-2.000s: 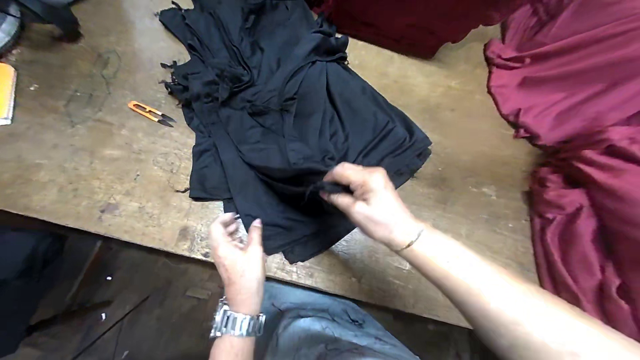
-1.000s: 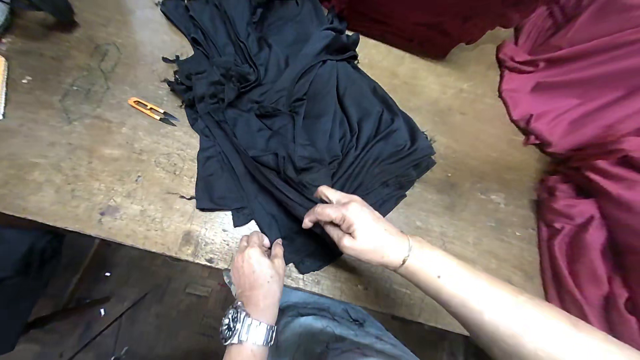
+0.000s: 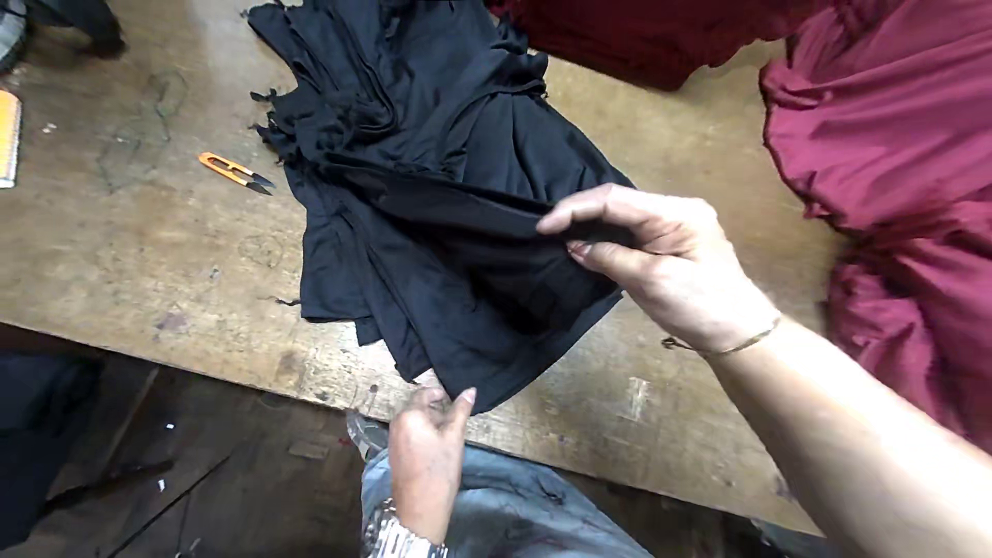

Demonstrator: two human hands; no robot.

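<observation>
A pile of black fabric pieces (image 3: 434,155) lies on a worn wooden table (image 3: 201,271). My right hand (image 3: 659,256) pinches the edge of the upper black layer between thumb and fingers and holds it raised, so a fold stands open beneath. At the table's front edge, my left hand (image 3: 430,434) has its thumb and index finger at the lower corner of the black fabric; whether they grip it is unclear. Orange-handled thread snips (image 3: 236,172) lie left of the pile.
Maroon fabric (image 3: 891,139) is heaped along the right side, with darker red fabric (image 3: 643,35) at the back. A spiral notebook (image 3: 8,136) sits at the left edge. Loose threads (image 3: 163,101) lie near the snips. The table's front edge runs above my lap.
My right hand has moved up and right from the lower part of the pile, lifting the edge of the black fabric. The upper layer now stands away from those below.
</observation>
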